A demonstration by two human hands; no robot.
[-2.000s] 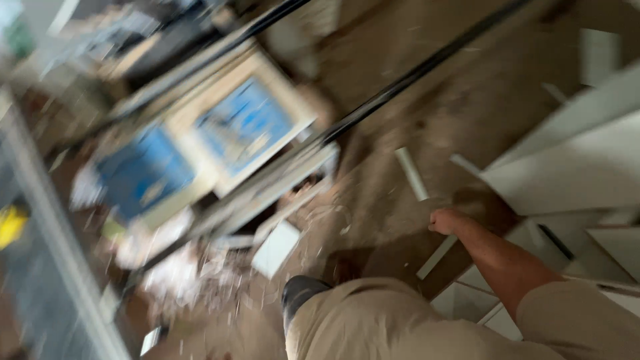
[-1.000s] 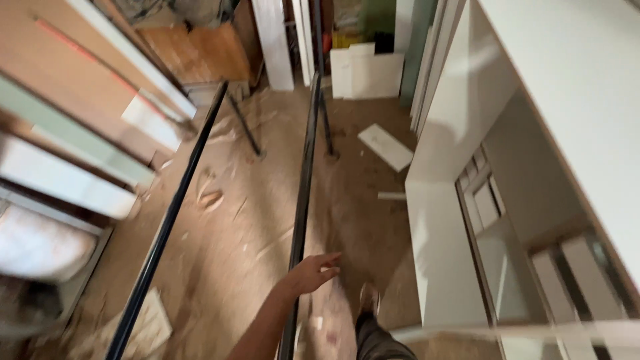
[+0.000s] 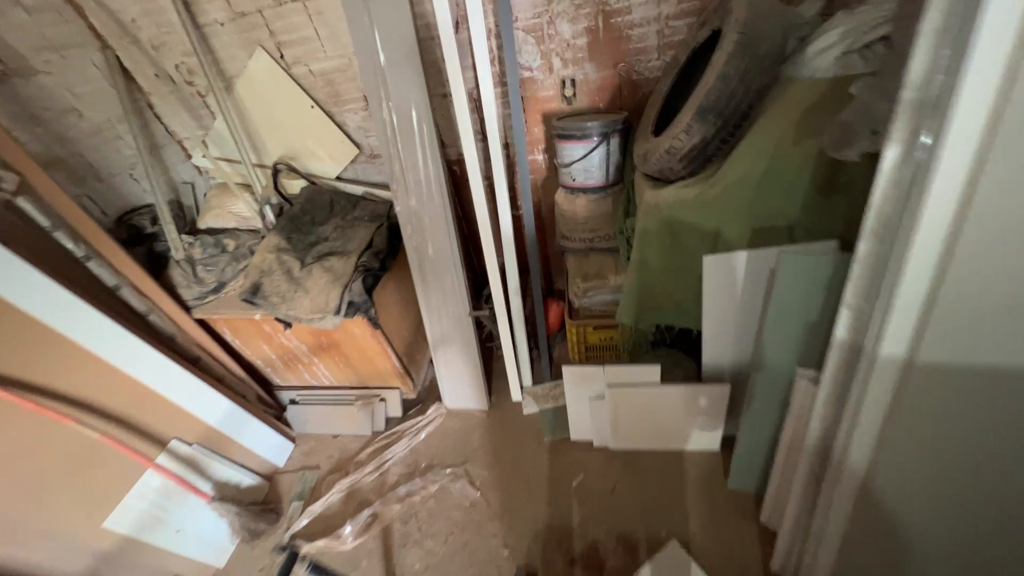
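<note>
Neither my left hand nor my right hand shows in the head view now. Ahead, several white board offcuts (image 3: 668, 416) lean near the foot of the back wall. Tall narrow strips (image 3: 486, 200) stand upright beside a wide pale board (image 3: 428, 216). To their right, a lidded bucket (image 3: 590, 150) tops a stack with a sack (image 3: 588, 218) and a yellow plastic crate (image 3: 594, 342). At the left, a dusty dark cloth (image 3: 324, 256) lies over an orange-brown wooden cabinet (image 3: 312, 352).
Clear plastic wrap (image 3: 376, 472) lies on the dusty floor. A broom with a red handle (image 3: 104, 444) leans at the left, its bristles by a white board (image 3: 180, 504). A tyre (image 3: 704, 96) rests on a green cover (image 3: 744, 176). Long panels (image 3: 880, 320) stand along the right.
The view has moved ahead to the wall with the cabinet and boards. The hand seen one second ago beside a black metal bar is out of view now.
</note>
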